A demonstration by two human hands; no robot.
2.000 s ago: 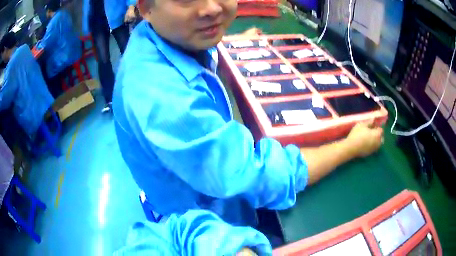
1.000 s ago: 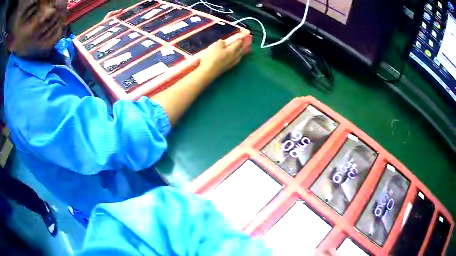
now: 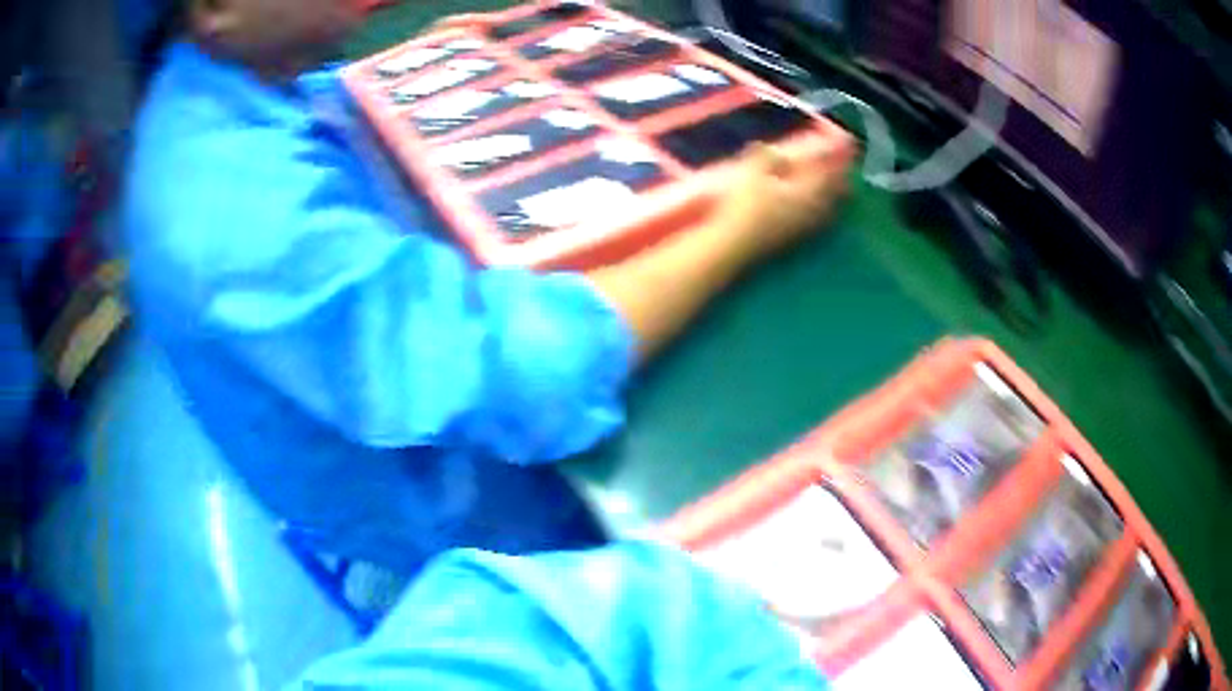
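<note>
An orange-red foam tray (image 3: 885, 429) lies at the lower right, cut off by the bottom edge. Several phones lie in its slots. One phone (image 3: 950, 456) shows a grey picture with blurred digits, and others beside it look alike. Another phone (image 3: 805, 551) has a plain white screen. A blue sleeve of mine (image 3: 581, 621) reaches across the bottom edge and overlaps the tray's left part. No hand of mine shows; both are out of the picture or hidden.
A person in a blue smock (image 3: 365, 311) stands at the left. That person's hand rests on the corner of a second tray (image 3: 453, 203) of dark phones with white labels. A white cable (image 3: 932, 173) and a monitor (image 3: 1034, 61) are behind, on the green mat (image 3: 784, 338).
The view has swung back to the left since a second ago, so both trays sit farther right and lower. The image is more blurred. The neighbour's hand is still on the far tray.
</note>
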